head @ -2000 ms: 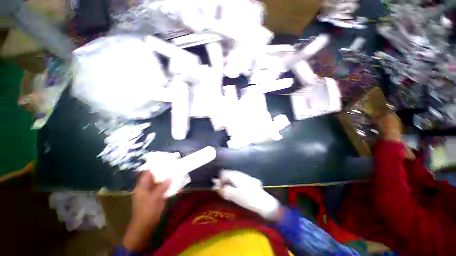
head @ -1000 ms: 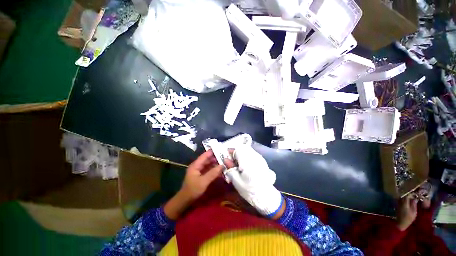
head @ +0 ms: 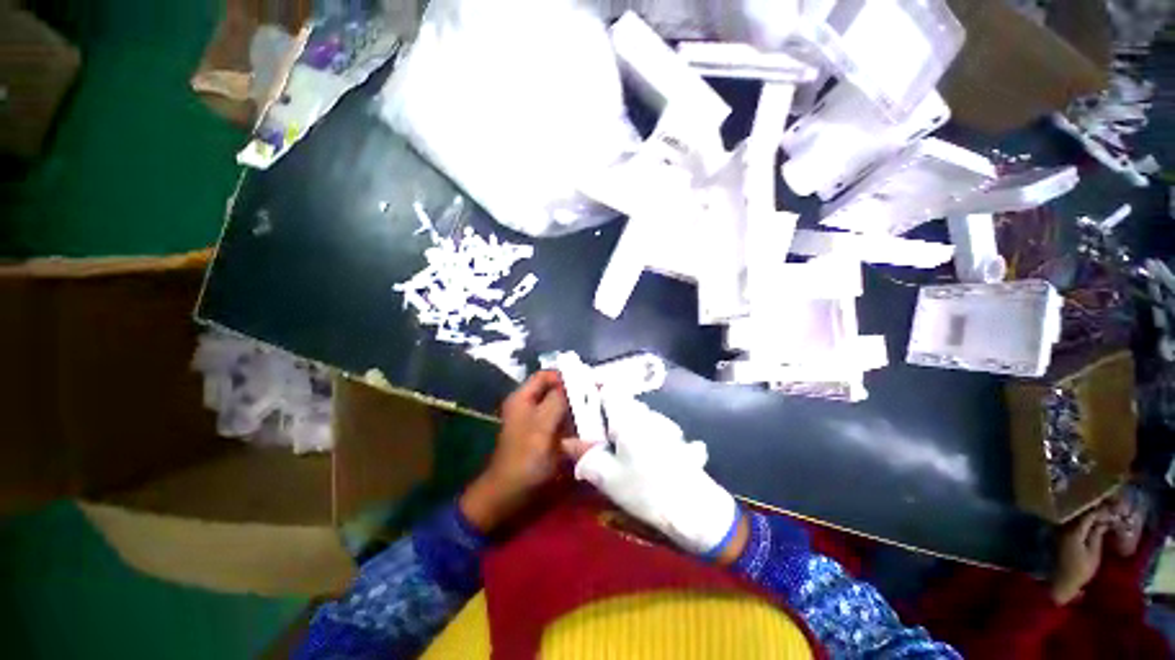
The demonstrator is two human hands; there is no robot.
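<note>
A white plastic housing with arm (head: 584, 393) is held between my two hands over the front edge of the dark bench. My bare left hand (head: 526, 438) grips its left side. My right hand (head: 655, 475), in a white glove, holds it from the right; glove and part are hard to tell apart. A loose pile of small white plastic clips (head: 467, 284) lies just beyond my left hand. White plastic housings (head: 825, 316) are heaped across the middle and back of the bench.
A large white plastic bag (head: 515, 110) bulges at the back left. An open carton (head: 213, 535) with bagged pieces (head: 264, 393) stands at the left. A small open box of metallic parts (head: 1089, 438) sits at the right, beside another person's hands (head: 1095, 542).
From two seconds ago to one second ago, my hands came together on the housing. Since then the view has shifted slightly, and the housing is turned more upright.
</note>
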